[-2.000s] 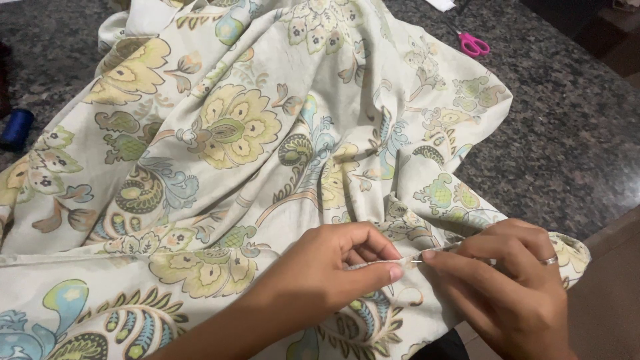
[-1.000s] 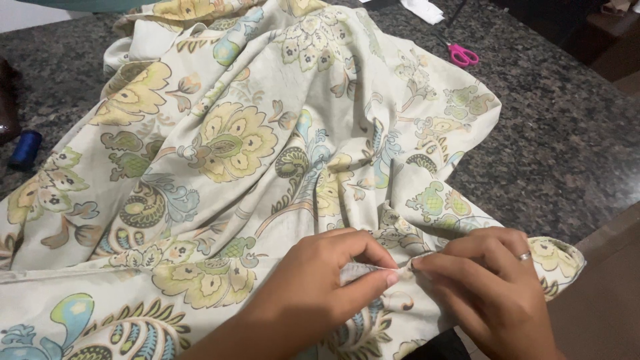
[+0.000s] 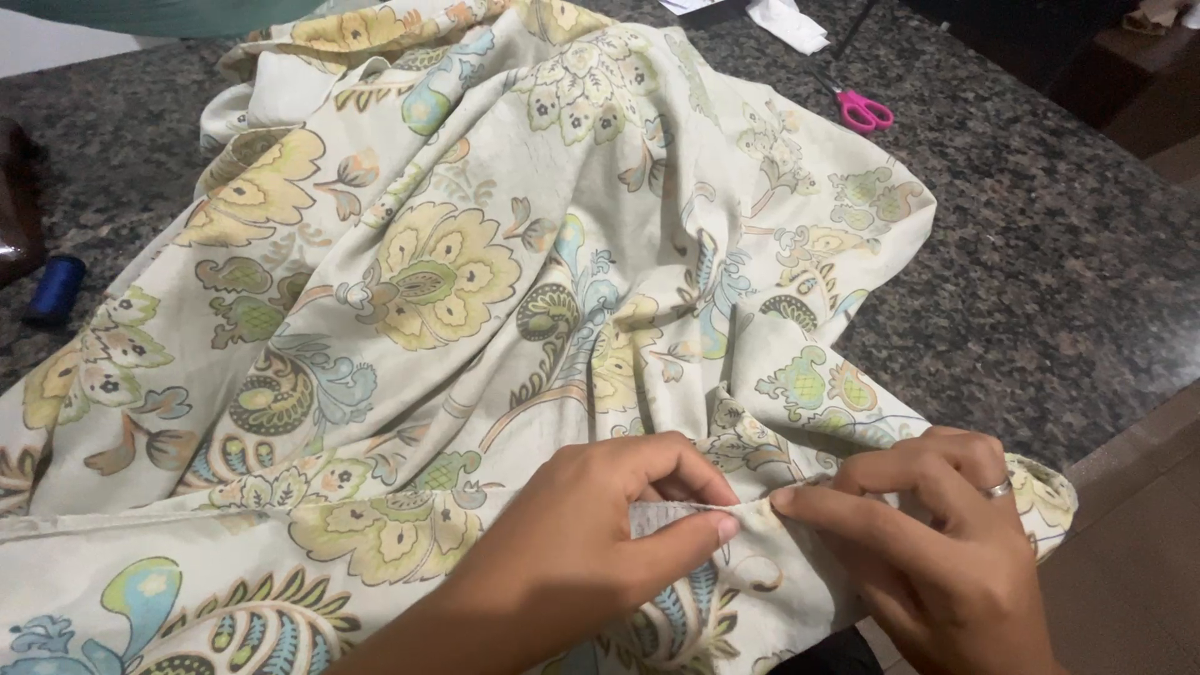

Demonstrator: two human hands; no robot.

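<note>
A pale fabric with a floral print (image 3: pixel 441 272) lies in loose folds over a dark granite counter. At the lower middle, my left hand (image 3: pixel 600 534) pinches the fabric's edge between thumb and fingers. Close to its right, my right hand (image 3: pixel 928 534), with a ring on one finger, has its fingertips on the same edge. A short stretch of edge shows between the two hands. Whether a needle is between my right fingertips cannot be told.
Pink-handled scissors (image 3: pixel 864 111) lie on the granite counter (image 3: pixel 1022 234) beyond the fabric. A dark blue thread spool (image 3: pixel 56 291) is at the left, near a brown object (image 3: pixel 17 202). A crumpled white piece (image 3: pixel 787 23) lies at the top.
Two seconds ago a thin, light needle-like thing showed at my right fingertips; now it does not show plainly. My left hand keeps its pinch on the edge.
</note>
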